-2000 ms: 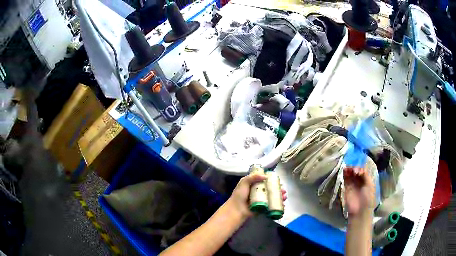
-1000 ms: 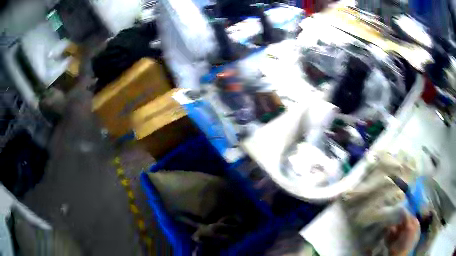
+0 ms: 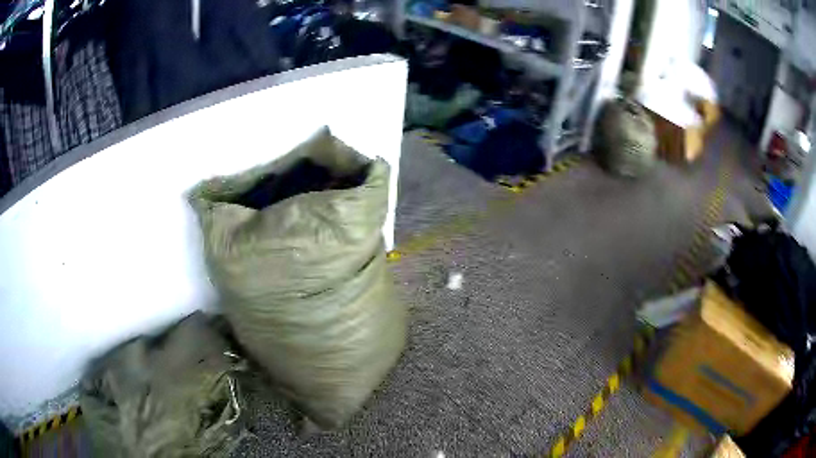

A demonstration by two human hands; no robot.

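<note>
Neither of my hands is in the picture. Nearest in front of me, a large olive-green woven sack (image 3: 313, 277) stands upright on the floor against a low white wall. Its top is open and dark material (image 3: 300, 182) shows inside. A second olive-green sack (image 3: 165, 389) lies low and slumped to its left, cut off by the bottom edge.
The white wall (image 3: 107, 233) runs along the left. Grey floor (image 3: 501, 331) has yellow-black tape lines. A cardboard box (image 3: 720, 362) and black bags (image 3: 769, 277) are at the right. Shelving (image 3: 501, 36), a blue heap (image 3: 497, 143) and another sack (image 3: 626, 136) stand farther back.
The view has swung left, away from the sewing table to the aisle and sacks. The table, the tied bundle, the thread cones and both hands have left the picture.
</note>
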